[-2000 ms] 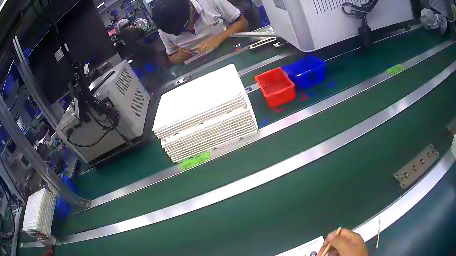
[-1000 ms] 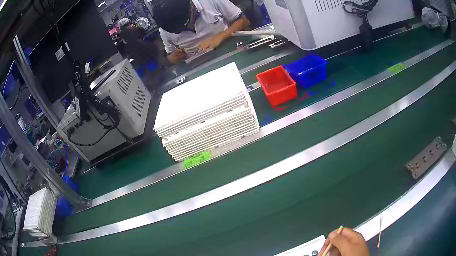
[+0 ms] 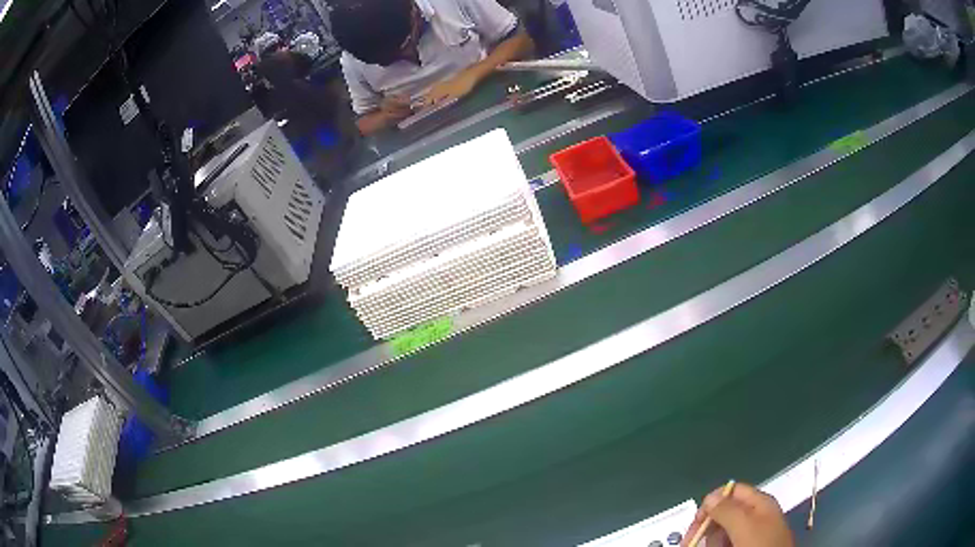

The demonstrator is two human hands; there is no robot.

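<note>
My right hand [image 3: 745, 520], cut off by the bottom edge, holds a thin yellow pen-like tool [image 3: 714, 513] between thumb and fingers. The tool's lower end is out of the picture. Just left of the hand, the corner of a white tray [image 3: 631, 530] shows, with dark round components [image 3: 672, 538] on it. The rest of the tray is cut off. My left hand is not in view.
A grey fixture [image 3: 928, 322] lies on the green belt [image 3: 513, 427] at right. A thin stick [image 3: 814, 494] lies right of my hand. Across the belt are a tall white tray stack [image 3: 449, 235], red bin [image 3: 594, 180], blue bin [image 3: 660, 145], machines and a person.
The grey fixture has moved right and slightly up along the belt. Slightly more of the tray's dark round components shows. My right hand has stayed nearly in place, holding the tool.
</note>
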